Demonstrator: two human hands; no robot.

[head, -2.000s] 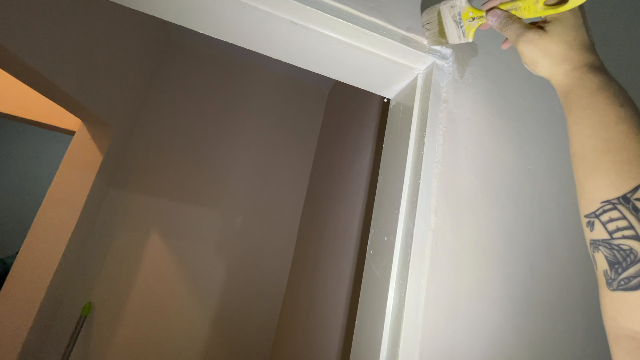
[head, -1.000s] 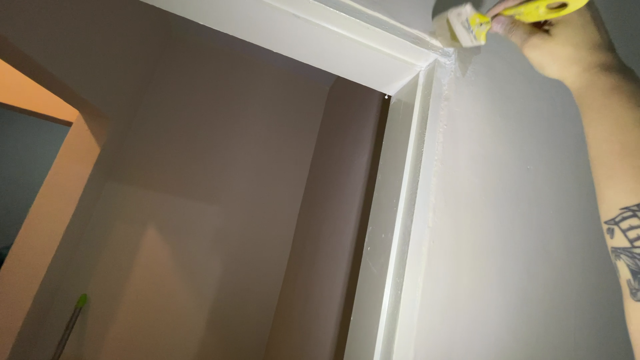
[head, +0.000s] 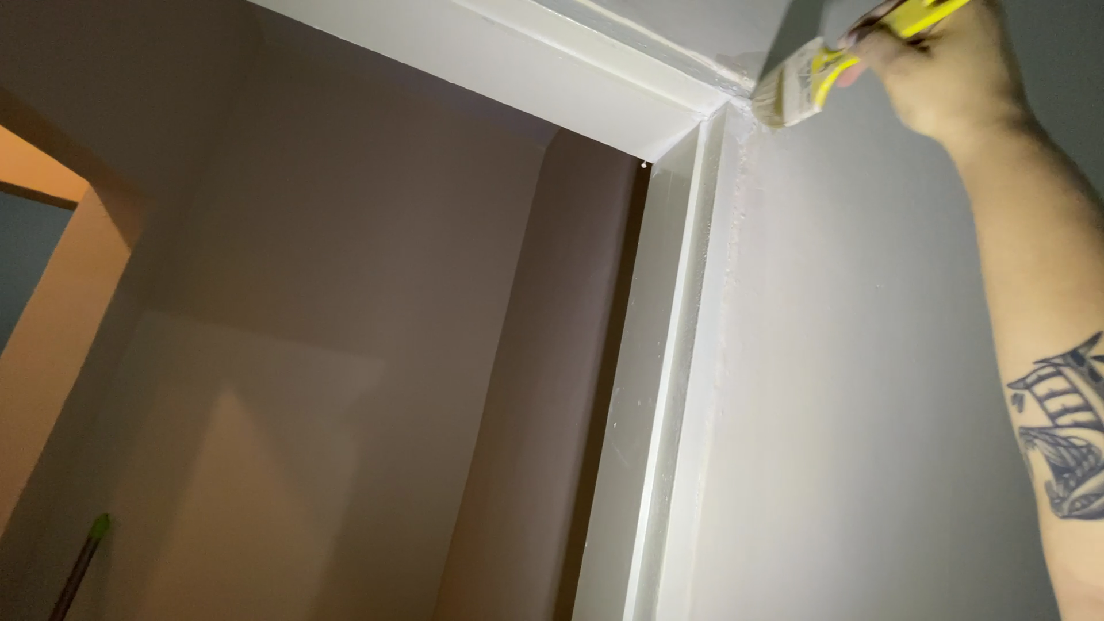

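Observation:
My right hand is at the top right, closed around the yellow handle of a paintbrush. The bristles, blurred a little, point left and meet the wall at the outer upper corner of a white door frame. A pale, uneven line of paint or filler runs where the frame meets the grey wall. The brush casts a dark shadow on the wall above it. My left hand is out of view.
Through the doorway stands a brownish wall, with a lit opening at the far left. A pole with a green tip leans at the lower left. The head of the frame crosses the top.
The brush has shifted slightly against the wall beside the frame's corner, and its angle has changed. My right hand keeps hold of it throughout.

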